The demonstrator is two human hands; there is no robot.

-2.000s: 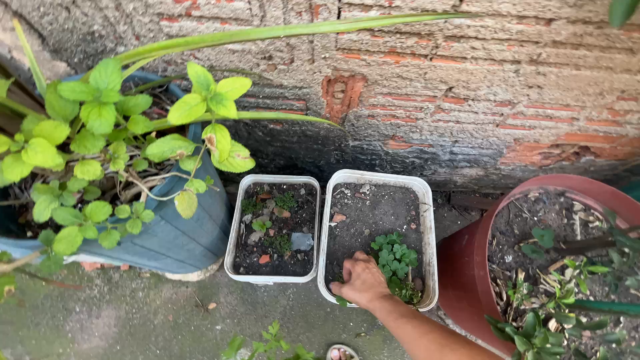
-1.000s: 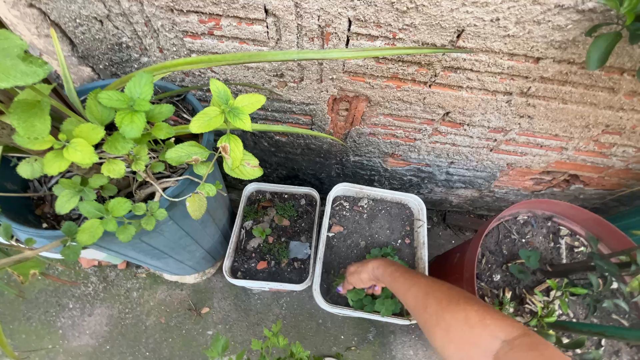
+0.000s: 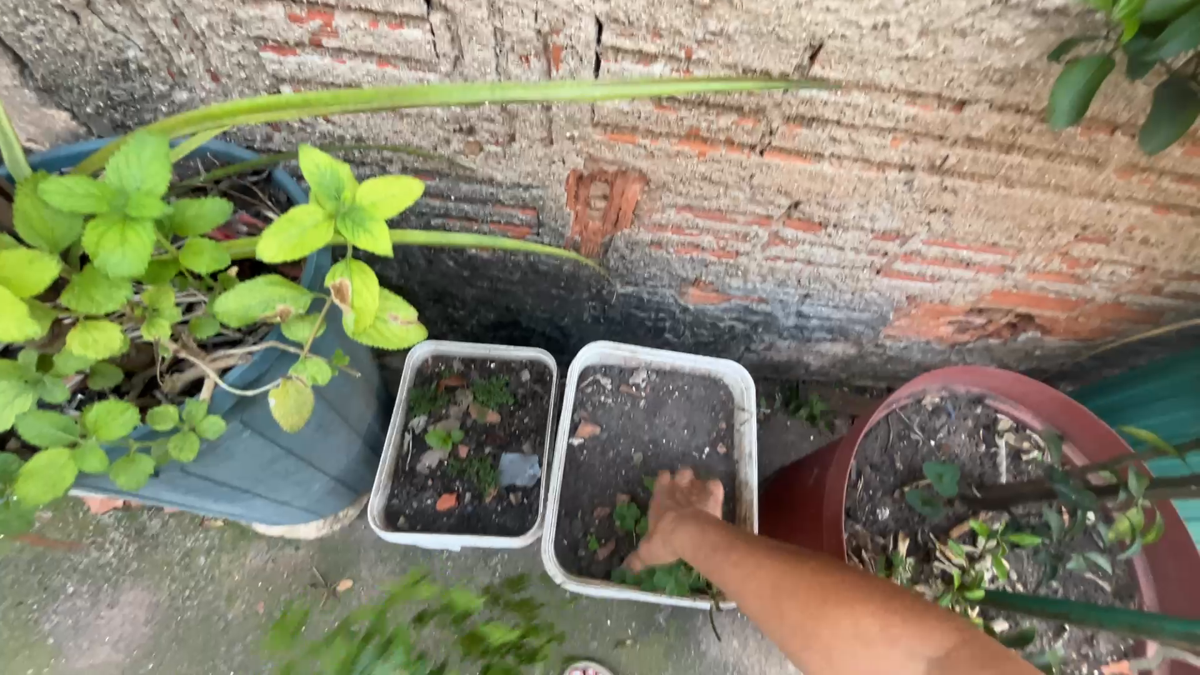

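Note:
My right hand [image 3: 682,520] reaches into the lower right part of a white plastic tub of soil [image 3: 560,469], its fingers down at a small clump of green leafy plants [image 3: 667,578]. The fingertips are partly hidden, so whether they grip a stem cannot be told. Left of it stands a smaller white tub [image 3: 386,469] with dark soil, small weeds, brick bits and a grey flat piece [image 3: 518,470]. My left hand is not in view.
A blue-grey pot [image 3: 281,464] with a bright green leafy plant stands at left, a reddish-brown pot [image 3: 834,487] at right. Behind is a rough brick wall [image 3: 750,187]. Blurred green foliage [image 3: 422,623] shows over the concrete ground at the bottom.
My right hand has moved about within the larger tub, from the left side of the clump to over it. More of the foliage at the bottom shows now, blurred.

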